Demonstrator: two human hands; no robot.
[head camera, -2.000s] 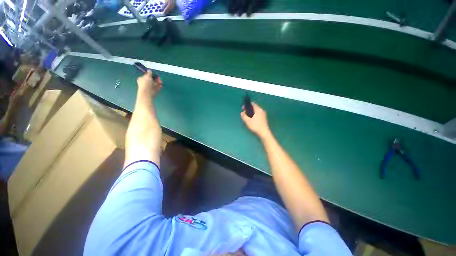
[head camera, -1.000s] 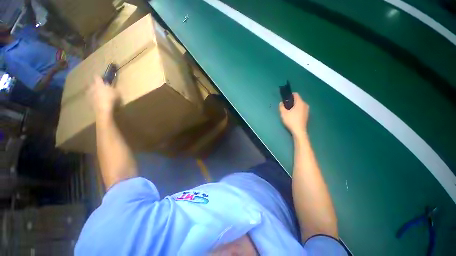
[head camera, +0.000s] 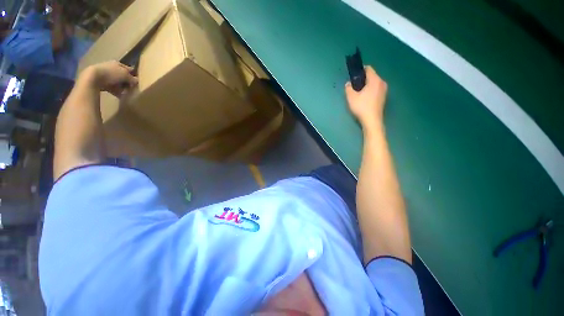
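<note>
My right hand (head camera: 367, 99) holds a black handle shell (head camera: 355, 71) by its lower end, over the green bench. The shell's notched upper end points away from me. My left hand (head camera: 116, 77) is at the top of a large brown carton (head camera: 185, 92), with its fingertips at a dark gap beside a flap. The fingertips are partly hidden, and I cannot tell whether they hold anything.
Nippers with blue handles (head camera: 539, 237) lie spread on the green bench (head camera: 427, 142) at the right. A white strip (head camera: 457, 86) runs along the bench. Another person in blue (head camera: 29, 40) is at the upper left.
My left hand went from the bench to the carton with a black piece, which no longer shows. A gap has opened in the carton's top. My right hand still holds its shell.
</note>
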